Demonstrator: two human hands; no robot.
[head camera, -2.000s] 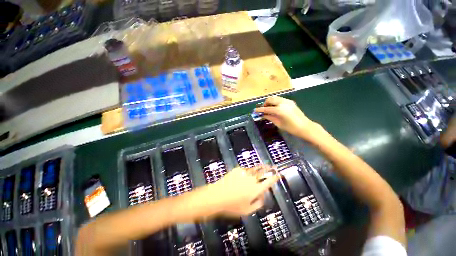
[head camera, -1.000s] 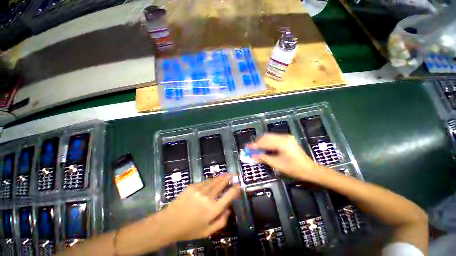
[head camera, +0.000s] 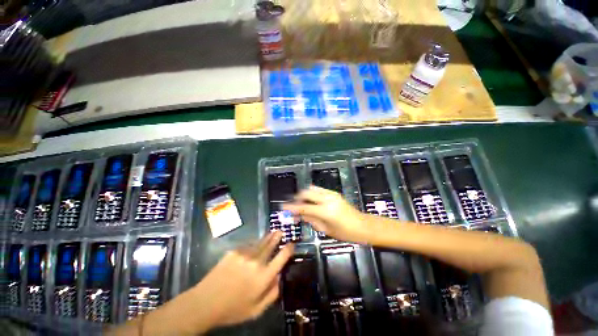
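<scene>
A clear blister tray (head camera: 493, 190) holds black keypad phones in two rows. My right hand (head camera: 324, 213) is over the upper row at its left end, fingertips at the lower screen edge of the leftmost phone (head camera: 282, 187). A small blue-white piece shows blurred at those fingertips. My left hand (head camera: 239, 285) is at the tray's left edge, its fingers apart and empty, fingertips by the same phone's keys. The lower row is partly cut off by the bottom edge.
A second tray (head camera: 188, 190) at left holds phones, most with blue-looking screens. A white-orange card (head camera: 223, 213) lies between the trays. Behind, a tan board (head camera: 469, 85) bears blue-printed film sheets (head camera: 315, 92), a white bottle (head camera: 423, 79) and a reddish-labelled bottle (head camera: 269, 36). A plastic bag (head camera: 574, 79) is at right.
The view has shifted left. My right hand has moved left along the upper row, from the right-end phone past the middle one to the leftmost. My left hand has also moved left.
</scene>
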